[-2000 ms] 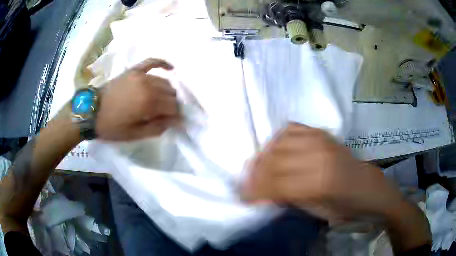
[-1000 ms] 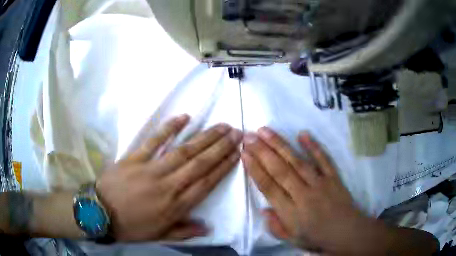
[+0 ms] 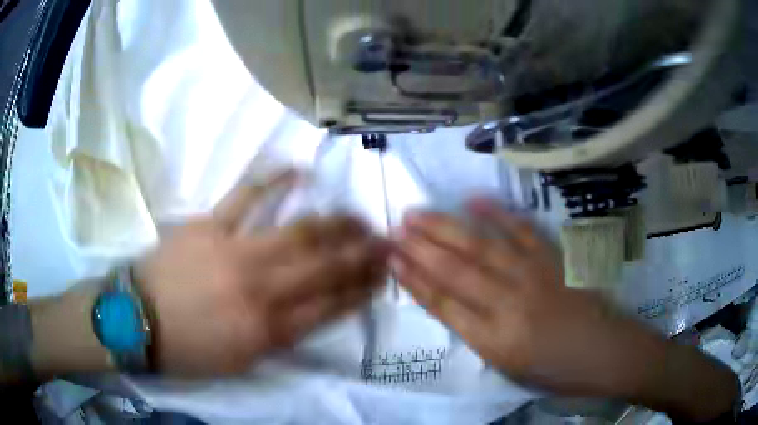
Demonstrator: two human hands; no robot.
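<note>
A white cloth panel [image 3: 187, 108] lies under the sewing machine head, with cream cloth [image 3: 108, 195] at its left edge. A thin straight seam [image 3: 384, 178] runs from the small dark presser foot [image 3: 374, 142] down between my hands. My left hand [image 3: 266, 290] is blurred, on the cloth left of the seam; its fingertips are bunched near the seam and their grip is unclear. My right hand [image 3: 490, 290] lies fairly flat on the cloth right of the seam, fingers slightly spread. The fingertips of both hands nearly meet.
The large cream machine head [image 3: 274, 58] overhangs the top, with ridged cream knobs [image 3: 594, 249] at right. A printed ruler scale [image 3: 405, 366] shows below my hands. A dark bar [image 3: 51, 62] stands upper left. White cloth pieces [image 3: 75, 403] lie heaped at lower left.
My bare hands have gone from moving apart over loosely folded cloth to lying beside the seam. The view is closer to the machine head. The ruler scale below my hands has come into view.
</note>
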